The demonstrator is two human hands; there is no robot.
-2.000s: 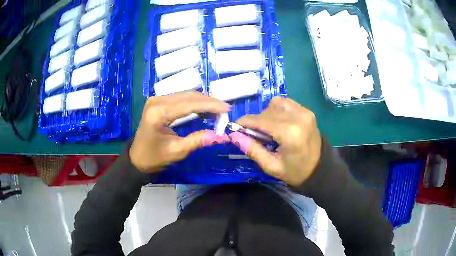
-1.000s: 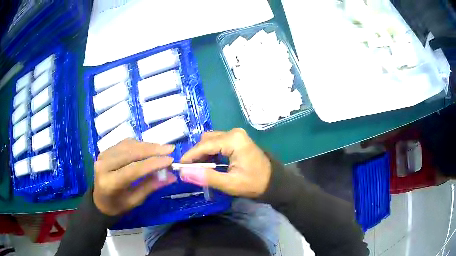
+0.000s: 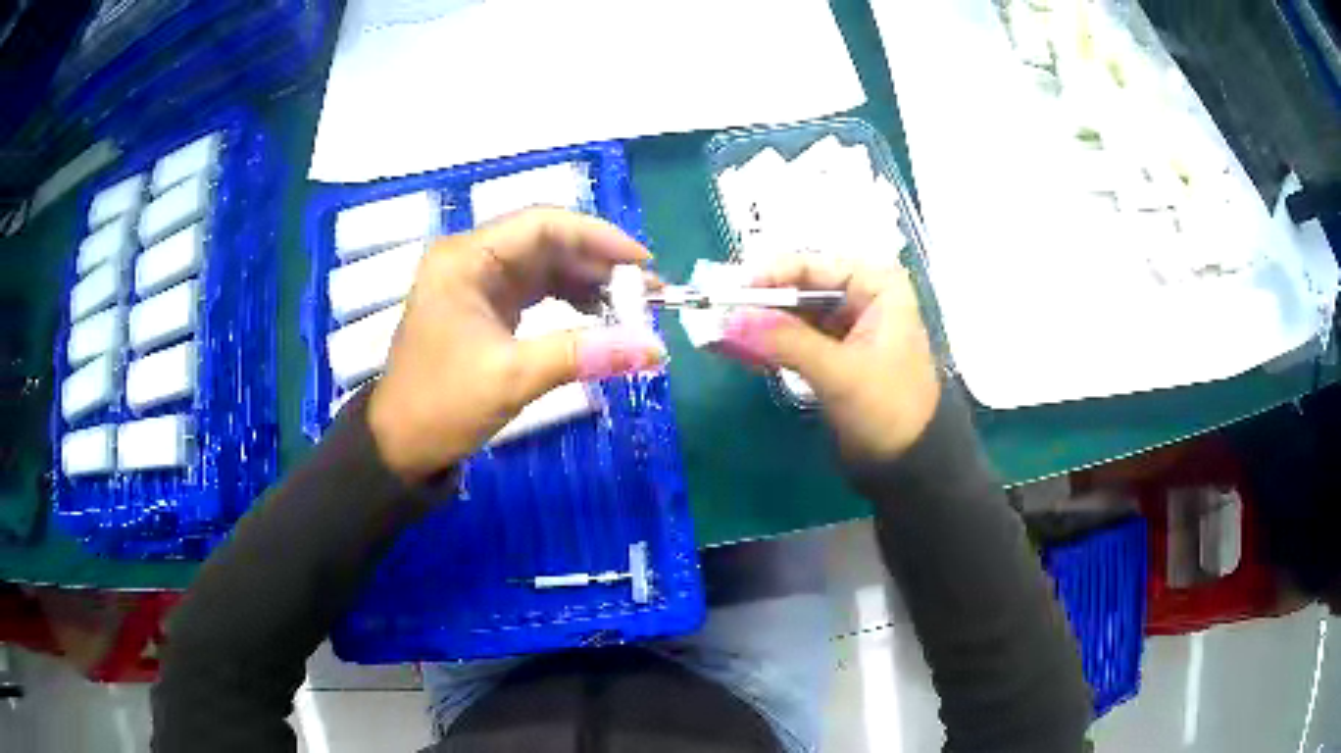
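My left hand [image 3: 508, 331] holds a small white fitting [image 3: 630, 300] between its thumb, with a pink finger cot, and its fingers. My right hand [image 3: 831, 338] holds a slim rod [image 3: 765, 297], silvery with a dark end, pointing left; its left tip is at the fitting. A second small white piece [image 3: 706, 312] is at my right fingertips, partly hidden by them. Both hands are raised above the blue blister tray and the bench. Another slim rod [image 3: 580, 580] with a whitish crosspiece lies at the near end of the blue blister tray [image 3: 515, 625].
White housings [image 3: 385, 221] fill the tray's far part. A second blue tray [image 3: 221, 441] with housings stands left. A clear parts box [image 3: 900, 162] of white pieces is beyond my right hand. A white liner sheet [image 3: 1015, 338] with pale pieces lies right. Another white sheet [image 3: 588, 66] lies behind.
Both hands have moved up and forward, away from my body. The rod in my right hand shows its silvery shaft and dark end, and a white piece shows at my right fingertips.
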